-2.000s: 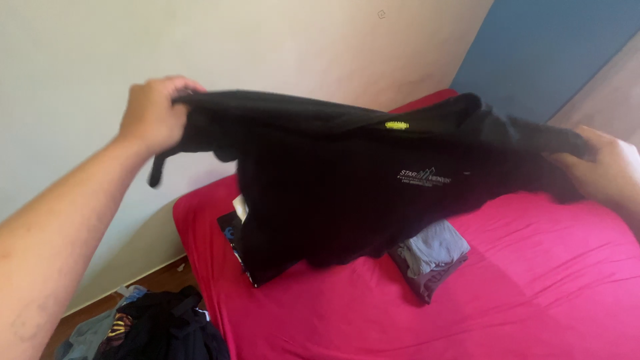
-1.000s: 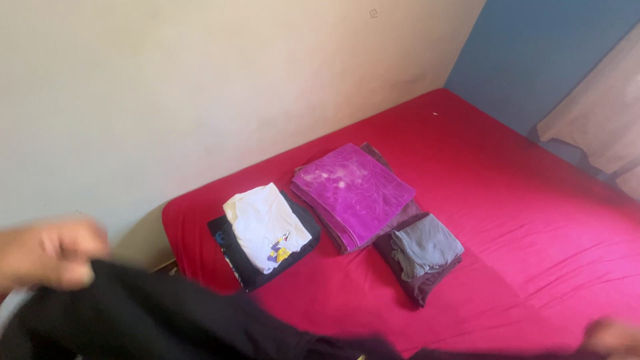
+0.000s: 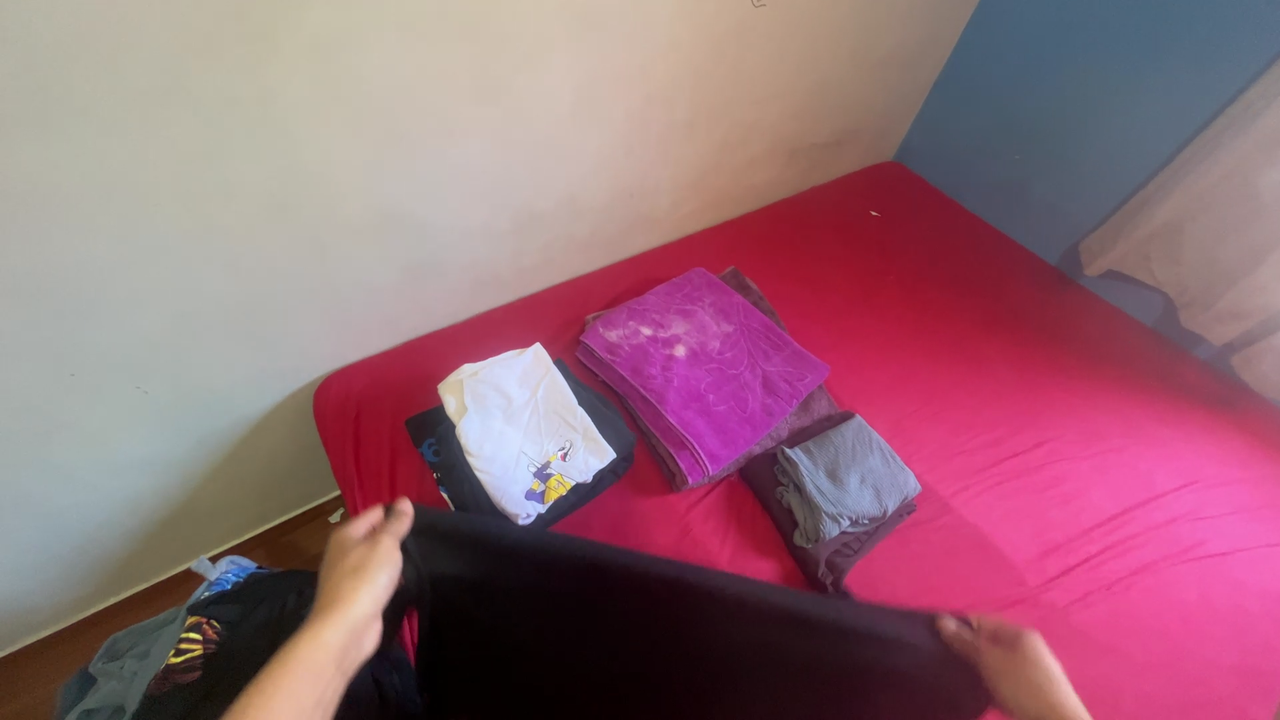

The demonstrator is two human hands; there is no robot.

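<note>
A black garment (image 3: 660, 630), held stretched between both hands, hangs over the near edge of the bed; its lower part runs out of view. My left hand (image 3: 362, 570) pinches its upper left corner, just below a folded white T-shirt (image 3: 520, 430) with a cartoon print, which lies on dark folded clothes. My right hand (image 3: 1000, 655) grips the garment's right end, low in the view. Beyond it, a folded gray garment (image 3: 850, 475) rests on a dark folded one. A folded purple towel (image 3: 705, 365) lies on brownish cloth between the two stacks.
The bed (image 3: 1000, 330) has a red fitted sheet and stands against a pale wall (image 3: 300, 180) and a blue wall (image 3: 1080, 110). A pile of loose clothes (image 3: 240, 640) is at the lower left, beside my left forearm. A light curtain (image 3: 1200, 250) hangs at the right.
Two seconds ago the black garment was held up, showing a printed logo and hiding most of the stacks. Both hands have lowered it, and the folded stacks now show.
</note>
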